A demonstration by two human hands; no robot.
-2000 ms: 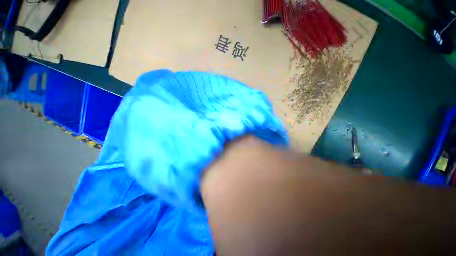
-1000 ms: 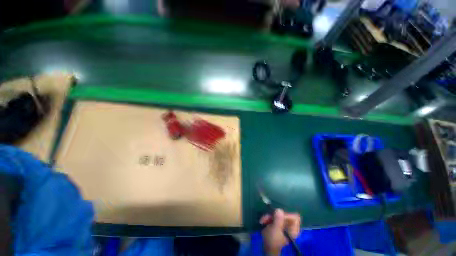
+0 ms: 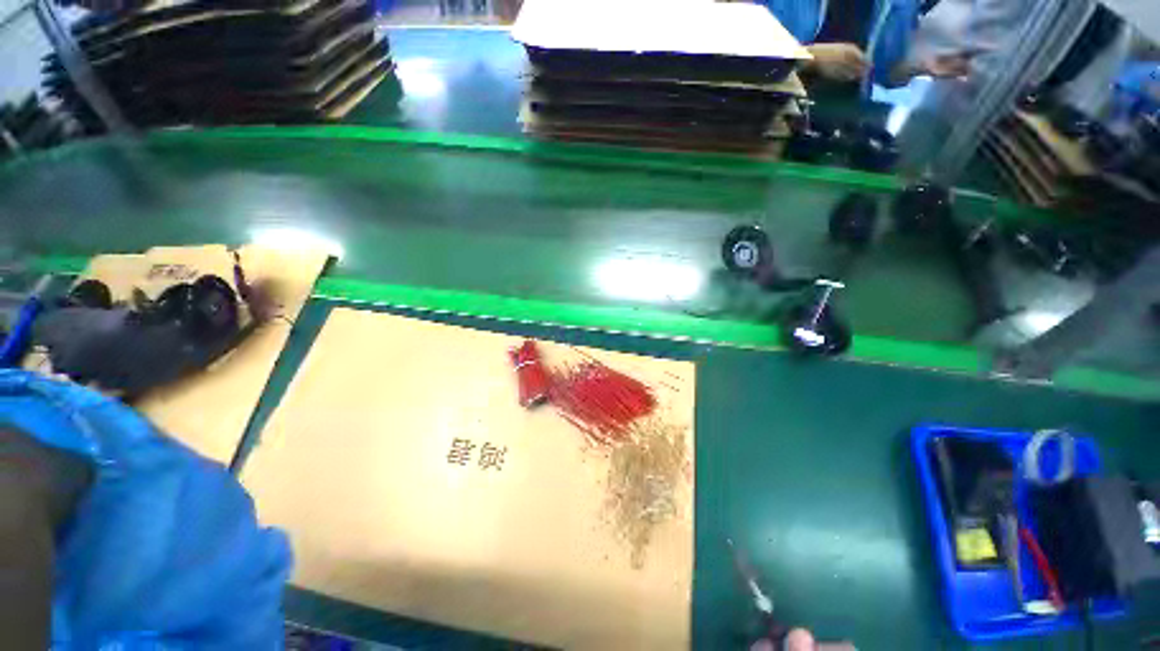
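My right hand (image 3: pixel 804 641) is cut off by the bottom edge; its fingertips hold the dark handle of a soldering iron (image 3: pixel 756 595), silver tip pointing up and left over the green bench. My left hand is not seen; a blue sleeve (image 3: pixel 172 534) and a dark, blurred part of the arm fill the lower left. A tan cardboard sheet (image 3: pixel 369 509) bears a tied red wire bundle (image 3: pixel 529 376), loose red wires (image 3: pixel 608 399) and scattered gold-brown bits (image 3: pixel 642 483).
Black headphones (image 3: pixel 121 341) lie on the neighbouring sheet at left. A blue tray (image 3: pixel 935 534) with tools stands right. A black round object with silver stem (image 3: pixel 817 328) is at the green conveyor edge. Beyond are headphones (image 3: pixel 747 251), stacked cardboard (image 3: pixel 662 95) and a person's hands (image 3: pixel 840 60).
The view has swung from the sleeve close-up to the whole bench, then tilted up, showing the conveyor's far side. My right hand came into view with the iron and now sits lower in the picture.
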